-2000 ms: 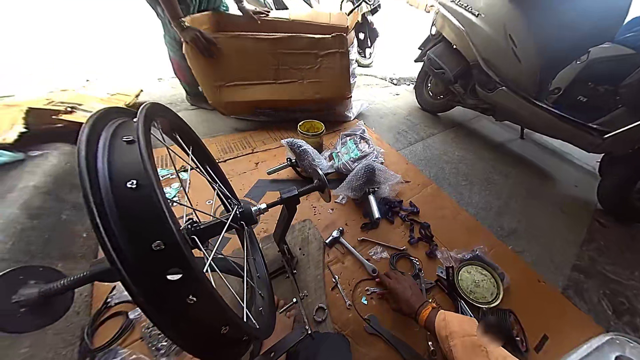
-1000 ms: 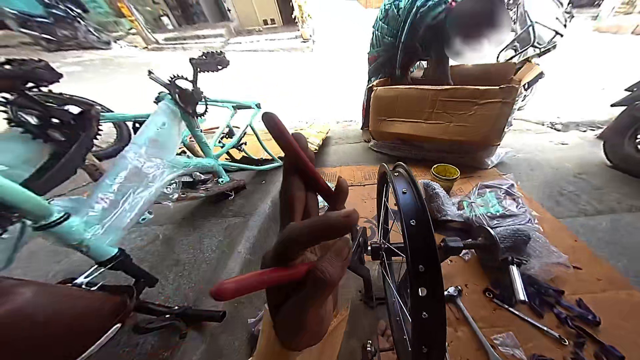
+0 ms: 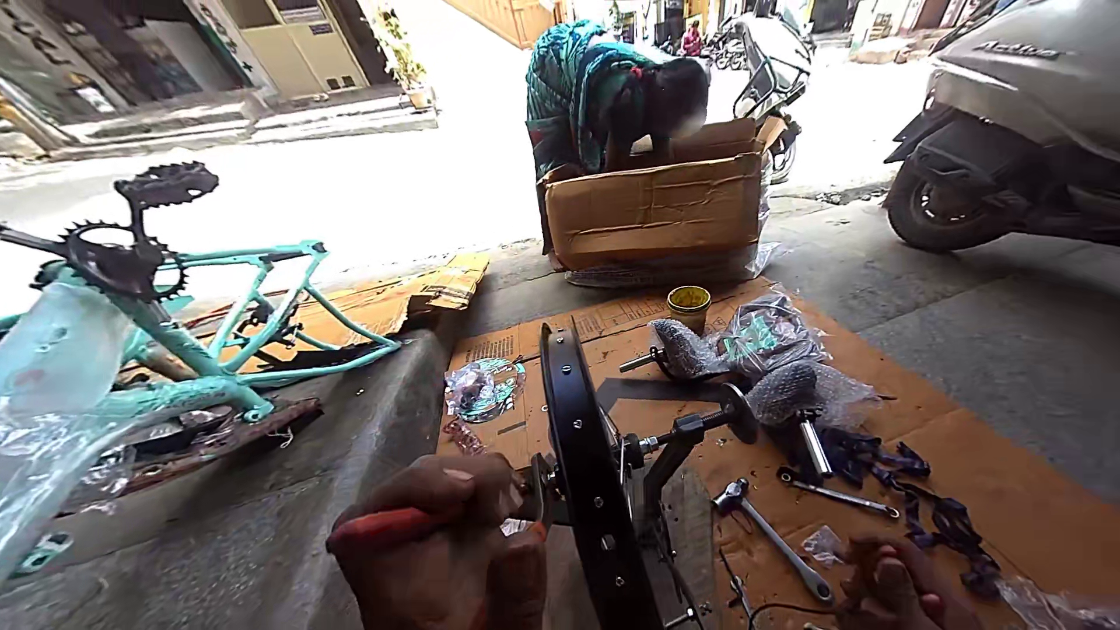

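My left hand grips red-handled pliers, whose metal jaws are at the hub on the left side of a black bicycle wheel rim. The wheel stands upright in a black metal truing stand. At the lower right is my right hand, its fingers curled; whether it holds anything cannot be told. Near that hand lie a ratchet wrench and a smaller spanner on the flattened cardboard.
A turquoise bicycle frame lies at left. Bubble-wrapped bicycle parts and a yellow tub rest on the cardboard sheet. Beyond, a person bends over a carton. A scooter stands at right.
My left hand has moved from in front of the view, pliers handles spread, to beside the wheel hub. My right hand has come into view. The view has swung right since one second ago.
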